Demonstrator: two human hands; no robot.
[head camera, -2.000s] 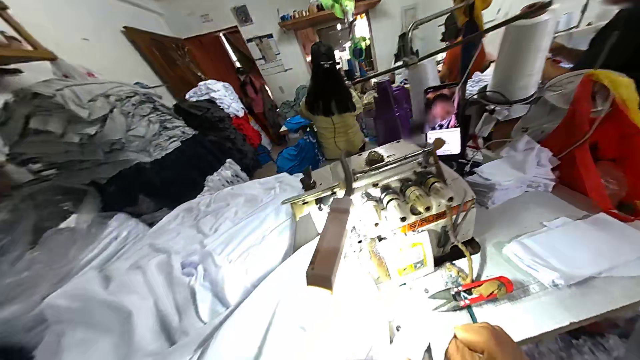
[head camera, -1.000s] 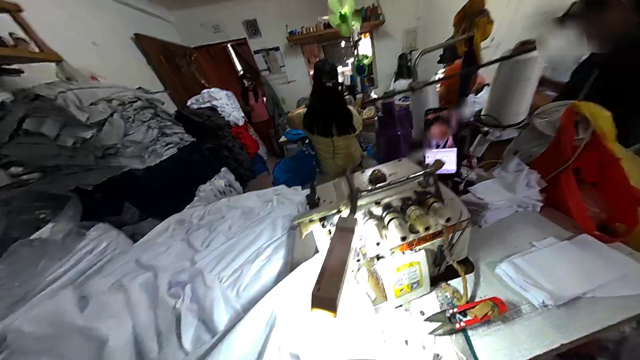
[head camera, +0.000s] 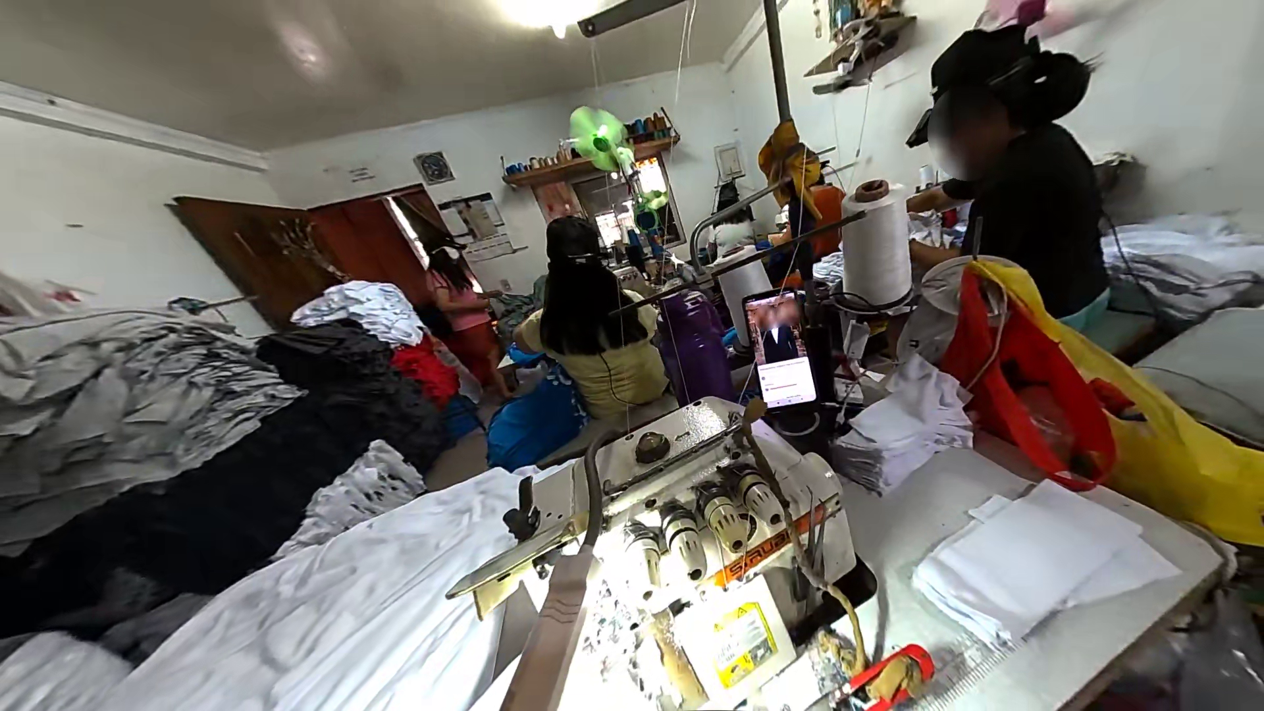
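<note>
Neither my left hand nor my right hand shows in the head view now. An overlock sewing machine (head camera: 711, 523) with several tension dials stands at the lower middle, a bright light on its front. A brown bar (head camera: 558, 632) rises in front of it. Red-handled thread snips (head camera: 894, 676) lie at the bottom edge, right of the machine, partly cut off by the frame. White fabric (head camera: 385, 592) spreads over the left side of the machine. A stack of white cut pieces (head camera: 1037, 558) rests on the table (head camera: 1116, 632) at the right.
A lit phone (head camera: 782, 351) stands upright behind the machine, near a white thread cone (head camera: 877, 247). A red and yellow bag (head camera: 1116, 415) sits at the table's right. Large fabric heaps (head camera: 128, 395) fill the left. Several people are farther back; one in black (head camera: 1037, 207) is at the right.
The hand seen beside the snips two seconds ago has gone out of view. The view has tilted upward, showing more of the ceiling and the person in black.
</note>
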